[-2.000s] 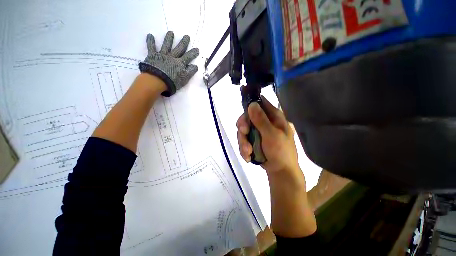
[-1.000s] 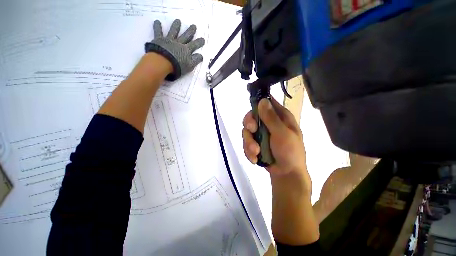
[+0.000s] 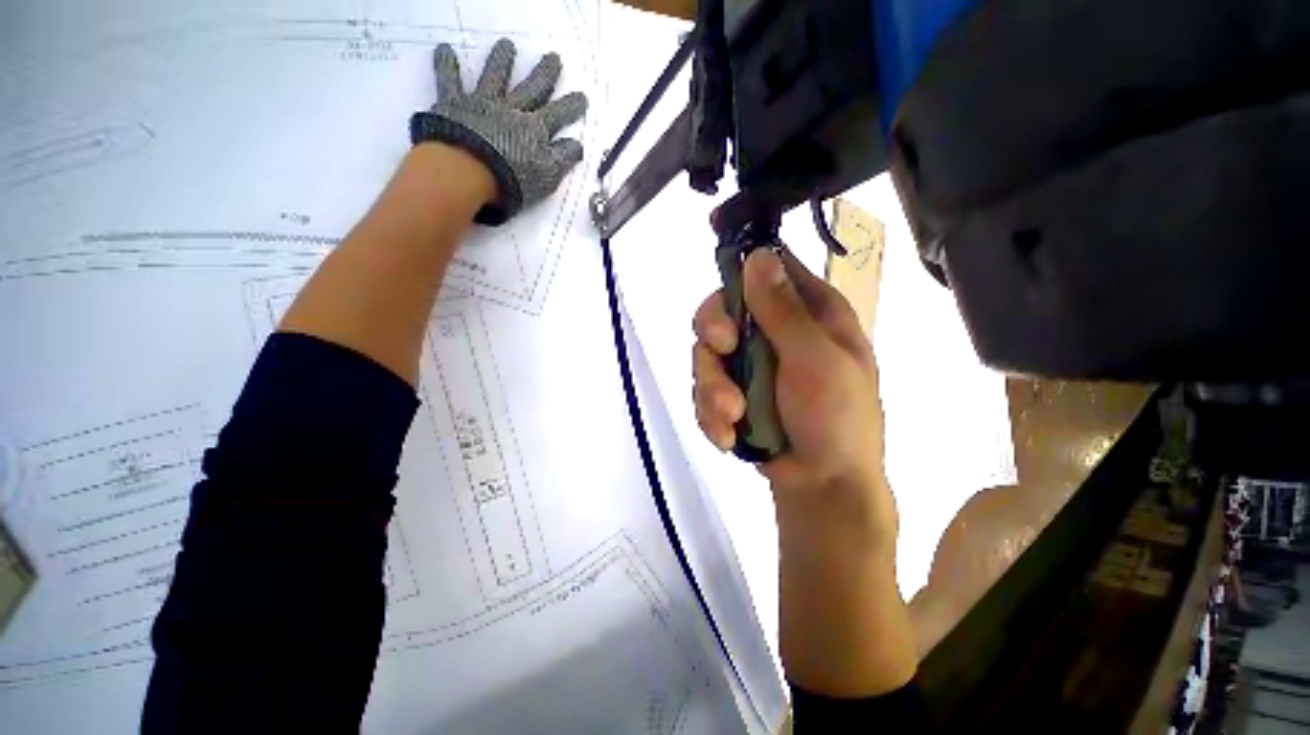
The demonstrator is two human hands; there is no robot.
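The cutting machine (image 3: 1063,187), blue and black, fills the upper right. My right hand (image 3: 805,359) is bare and closed around its dark handle (image 3: 757,352). The knife guide (image 3: 647,180) reaches down to the paper marker (image 3: 331,330) at the top of the cut. A dark open cut (image 3: 642,445) runs from there down to the lower middle of the fabric lay. My left hand (image 3: 510,129), in a grey mesh glove, lies flat on the marker just left of the guide, fingers spread, holding nothing. The machine's base plate is not visible.
The brown table edge (image 3: 1070,445) shows at the right. A beige strip with a dark mark (image 3: 858,266) lies behind the handle. A grey-beige object (image 3: 12,574) is cut off at the left edge. Cluttered shelves or goods (image 3: 1250,603) stand at the lower right.
The machine body has shifted up and right in view, showing more white lay and table beneath it. Both hands sit slightly higher than two seconds ago; the printed lines beside them have shifted. The grip is unchanged.
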